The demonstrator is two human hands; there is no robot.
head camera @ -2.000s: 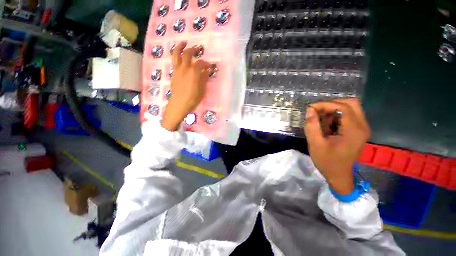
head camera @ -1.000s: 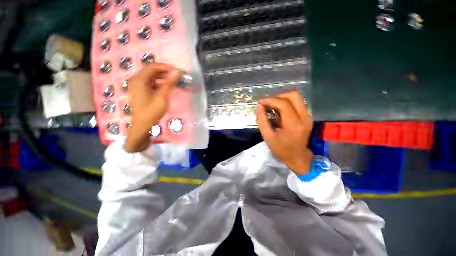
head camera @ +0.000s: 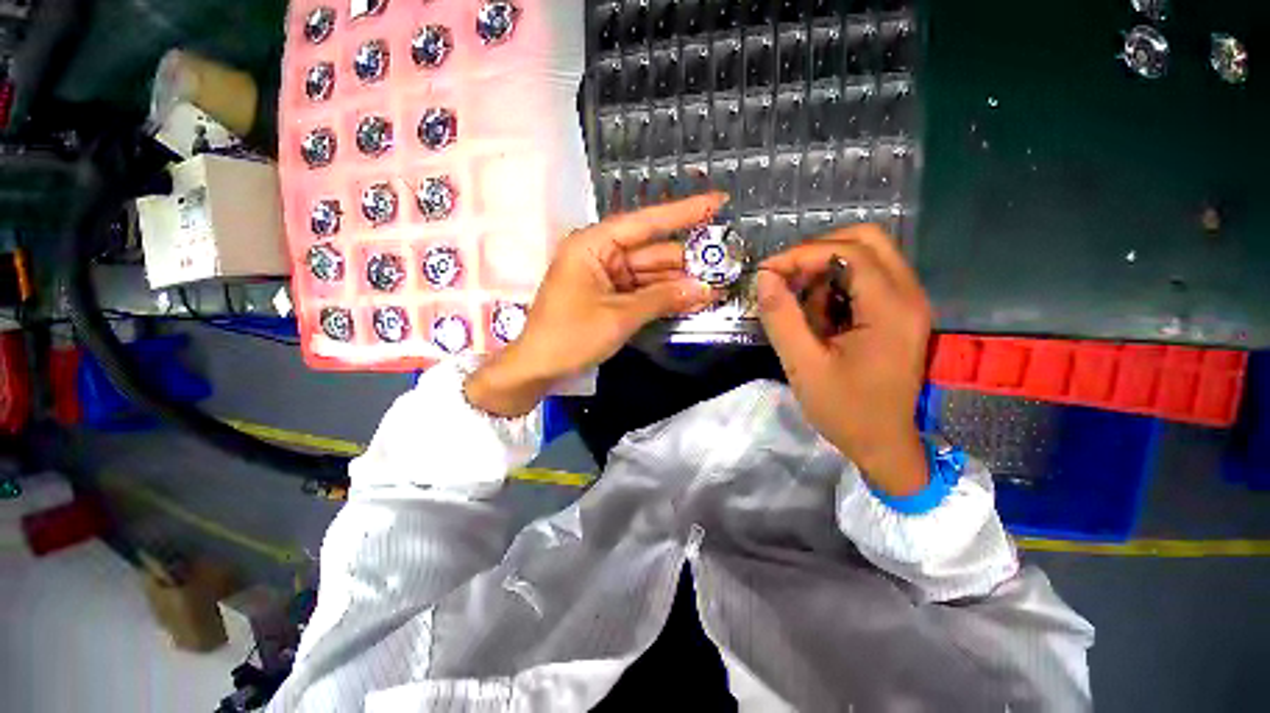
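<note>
My left hand holds a round silver unit between thumb and fingertips, over the near part of the clear component tray. My right hand is beside it, thumb and index fingertip pinched together close to the unit's right side. A dark item is tucked between its fingers and palm. Whether a tiny part is at the right fingertips is too small to tell. The pink tray at the left holds rows of round silver units, with some pockets bare on its right side.
Loose silver units lie on the dark green mat at the right. A red bin strip runs along the bench edge, above a blue bin. A white box and thick black hose are at the left.
My left hand has moved right from the pink tray with a round unit and now meets my right hand above the clear tray. The head view has shifted.
</note>
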